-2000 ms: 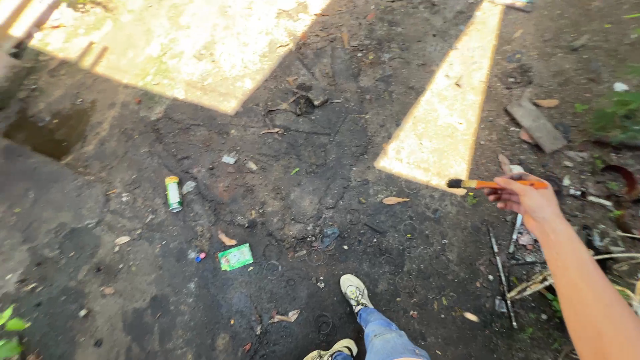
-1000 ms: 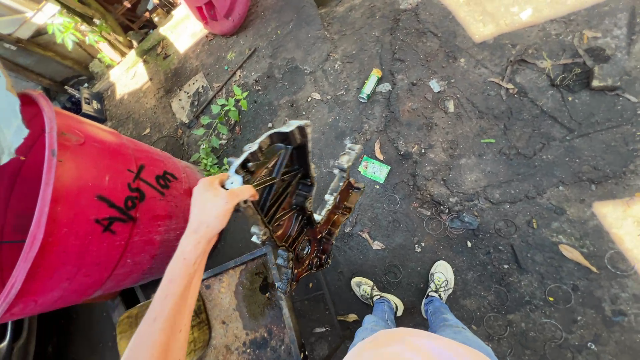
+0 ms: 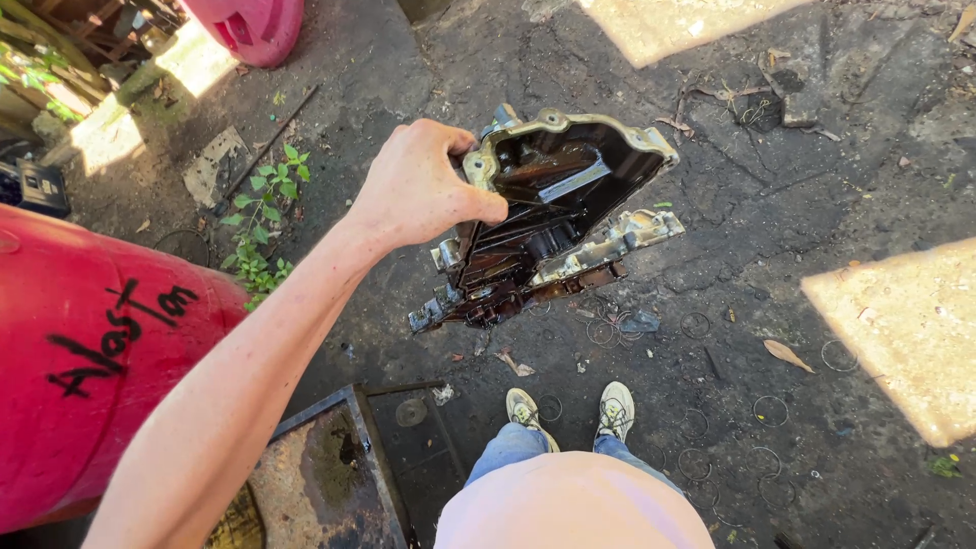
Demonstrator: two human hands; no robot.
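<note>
My left hand [image 3: 427,183] grips the upper left corner of an oily cast-metal engine cover [image 3: 564,183], thumb on the near side and fingers behind the rim. The cover hangs tilted over the ground in front of me. Its hollow inside faces me, coated in dark oil, with pale bolt bosses along the rim. A narrower flange part [image 3: 610,248] shows below it, lighter on top and dark brown beneath; whether it is one piece with the cover I cannot tell. My right hand is out of view.
A large red plastic drum [image 3: 122,366] with black writing stands at the left. Near my feet is a rusty metal-framed table or tray [image 3: 381,465]. Several thin metal rings [image 3: 770,412] lie on the dirt ground. A weed [image 3: 267,206] grows beside the drum, and another red container [image 3: 252,27] is beyond.
Two seconds ago my right hand held an orange-handled brush; it is now out of view. Since one second ago my left hand has raised the engine cover farther forward. The view has swung left since the first frame.
</note>
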